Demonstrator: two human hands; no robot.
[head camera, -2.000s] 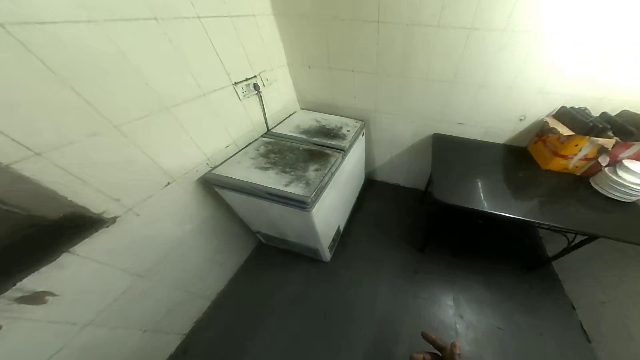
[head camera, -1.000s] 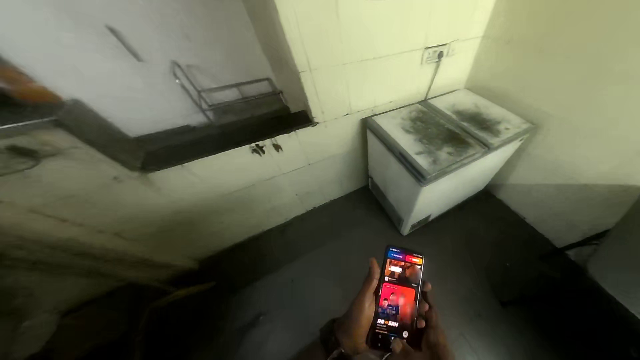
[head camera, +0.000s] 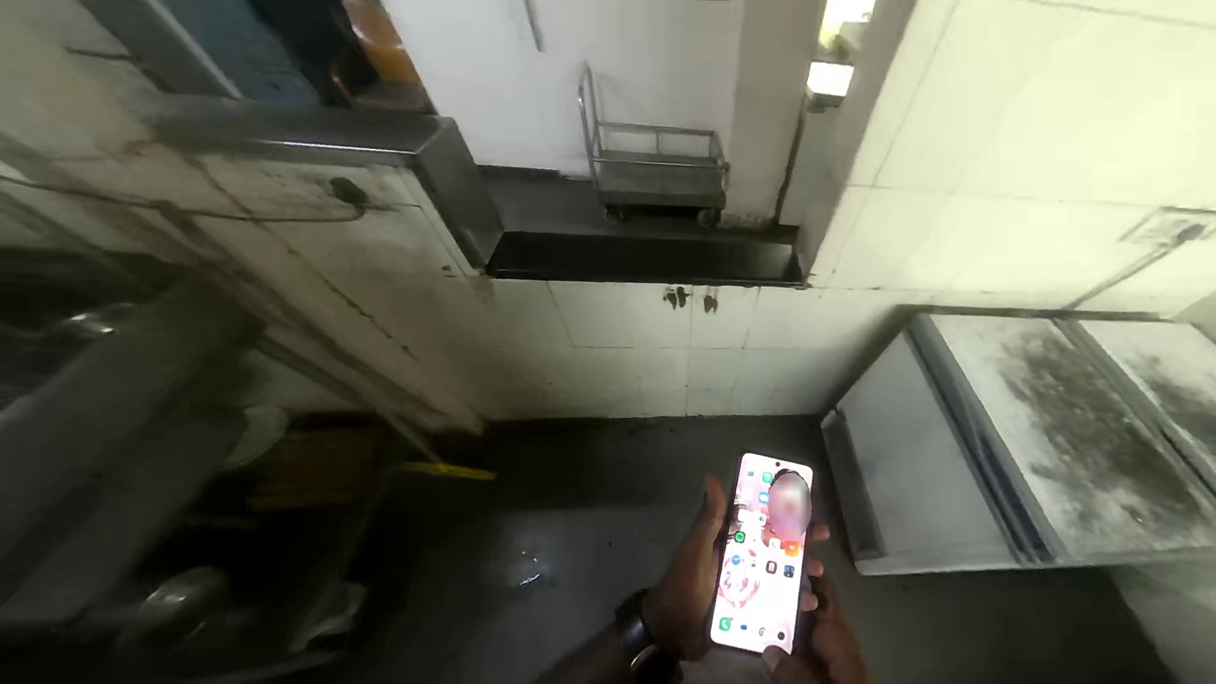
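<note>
A smartphone (head camera: 762, 556) with a lit screen full of app icons is held upright near the bottom middle of the head view. My left hand (head camera: 686, 579) grips its left side, the thumb along the edge; a dark band and a bracelet circle that wrist. On the phone's lower right is my right hand (head camera: 828, 632), its thumb at the bottom edge of the screen and some fingertips showing at the right edge. Part of the right hand is hidden behind the phone.
A white chest freezer (head camera: 921, 465) with a stained top stands at right. Ahead, a tiled wall has an opening with a dark ledge (head camera: 646, 258); a metal trolley (head camera: 660, 171) stands beyond. Blurred metal shelving or counters fill the left, near a yellow-ended stick (head camera: 451, 470) over the dark floor.
The phone came into view held in my hands after the oldest frame. Its screen has gone from a red and dark picture to app icons. The view has swung left.
</note>
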